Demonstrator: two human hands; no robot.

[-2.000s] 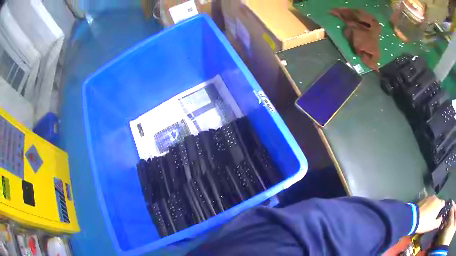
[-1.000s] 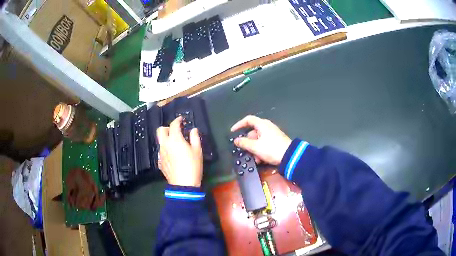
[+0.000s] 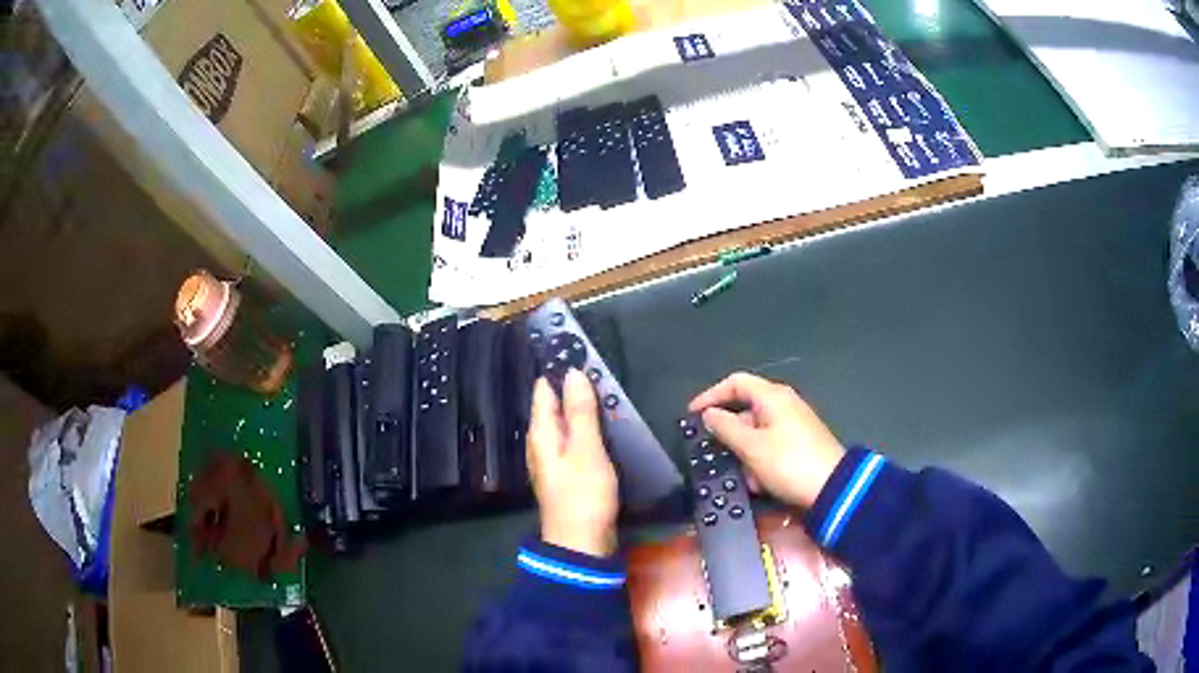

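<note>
My left hand (image 3: 573,465) holds a black remote control (image 3: 636,454) tilted, buttons up, at the right end of the row of remotes. My right hand (image 3: 775,440) grips the upper end of another remote (image 3: 732,559), which lies buttons up with its lower end over the reddish-brown test fixture (image 3: 675,607). A yellow part shows beside that remote on the fixture. A row of black remotes (image 3: 435,408) stands close together at left, some on edge.
A white printed sheet (image 3: 592,250) with several black remotes lies behind the mat. Two green batteries (image 3: 714,289) lie by its brown edge. A jar (image 3: 233,330), brown cloth (image 3: 242,517) and pale post (image 3: 237,184) are at left. A clear bag (image 3: 1186,270) is far right.
My left hand has taken hold of a remote from the row and tilted it up to the right. My right hand remains on the fixture's remote. The view has shifted.
</note>
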